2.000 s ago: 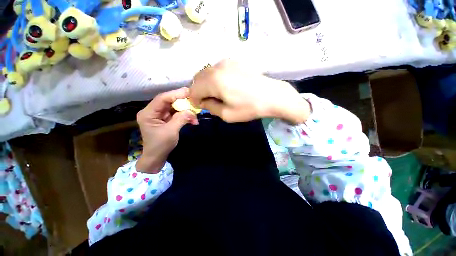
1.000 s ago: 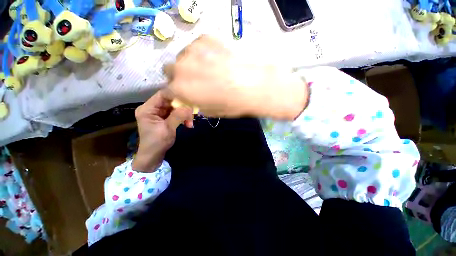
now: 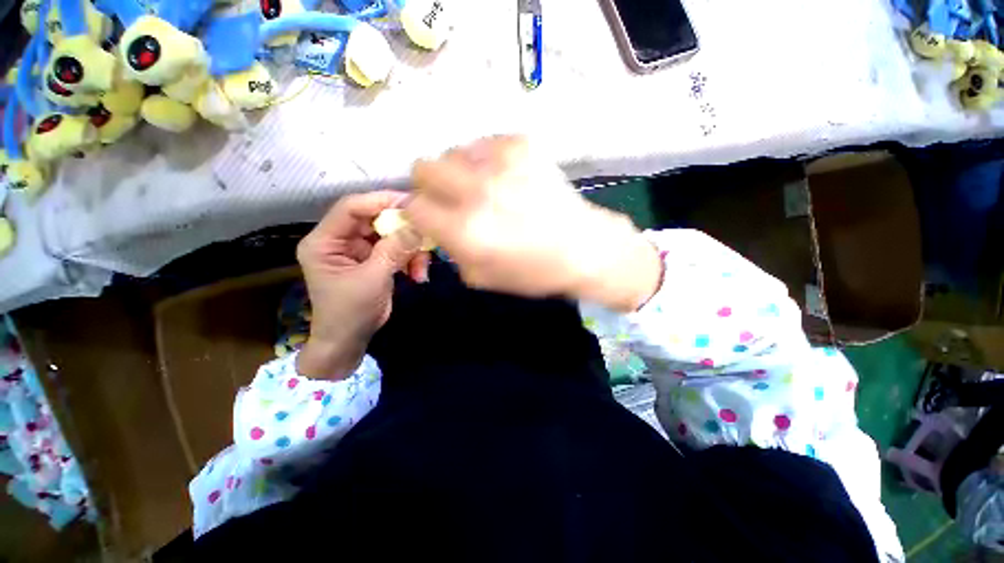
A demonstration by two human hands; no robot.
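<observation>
A small pale yellow plush end piece (image 3: 389,222) is pinched between the thumb and fingers of my left hand (image 3: 350,255), over my dark-clothed lap by the table's front edge. My right hand (image 3: 512,225) is blurred and lies just right of it, its fingertips close to the yellow piece and partly covering it. A bit of blue shows under my right hand. No needle or thread can be made out, so I cannot tell what the right fingers hold.
Yellow and blue plush toys (image 3: 165,55) are piled at the table's left, with more (image 3: 969,55) at far right. Snips (image 3: 531,44) and a smartphone (image 3: 652,31) lie on the white-covered table (image 3: 462,105). Cardboard boxes (image 3: 864,247) stand below. A person's dark-clothed part shows at right.
My right hand swung up and left over the yellow piece, then came back down to the right. A thin thread loop seen below it no longer shows. My left hand kept its pinch.
</observation>
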